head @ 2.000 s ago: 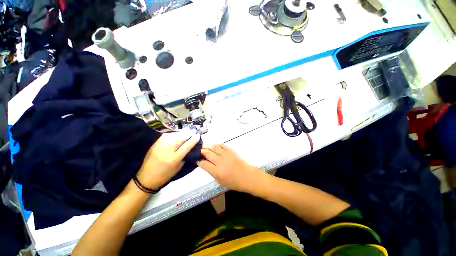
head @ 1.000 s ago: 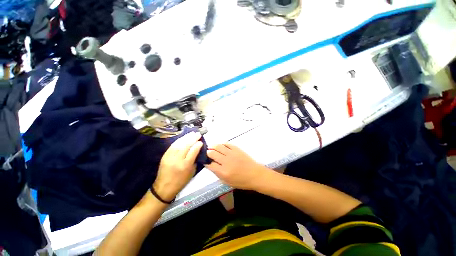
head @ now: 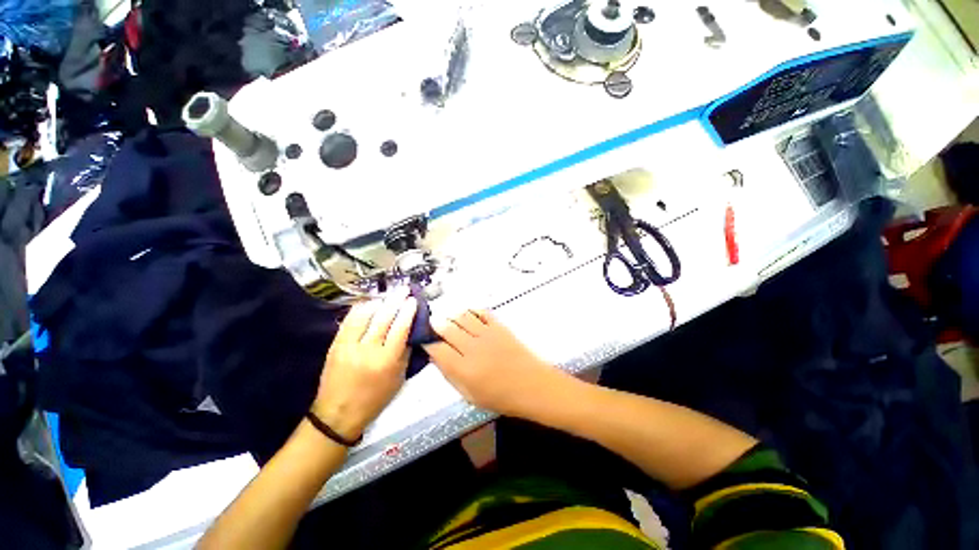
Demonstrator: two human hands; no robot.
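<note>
A large dark navy garment [head: 204, 322] lies on the white sewing table left of and under the machine's needle end. Its narrow edge reaches the presser foot [head: 413, 269] of the white sewing machine [head: 515, 107]. My left hand [head: 365, 360] lies on the cloth just in front of the presser foot, fingers pressing the edge; a dark band is on the wrist. My right hand [head: 483, 355] pinches the cloth edge beside it, to the right. The needle tip and the seam under the foot are hidden. A tiny pale patch [head: 206, 405] shows on the garment.
Black-handled shears [head: 633, 247] lie right of the hands, with a dark thread scrap [head: 541, 254] nearer. A red tool [head: 731, 234] lies farther right. Dark cloth [head: 794, 387] hangs below the table's right edge. Plastic bags and dark cloth are heaped behind left.
My left hand's fingers have spread flatter over the cloth at the foot. My right hand keeps its place at the edge. The view shifted and came back; shears and red tool lie as before.
</note>
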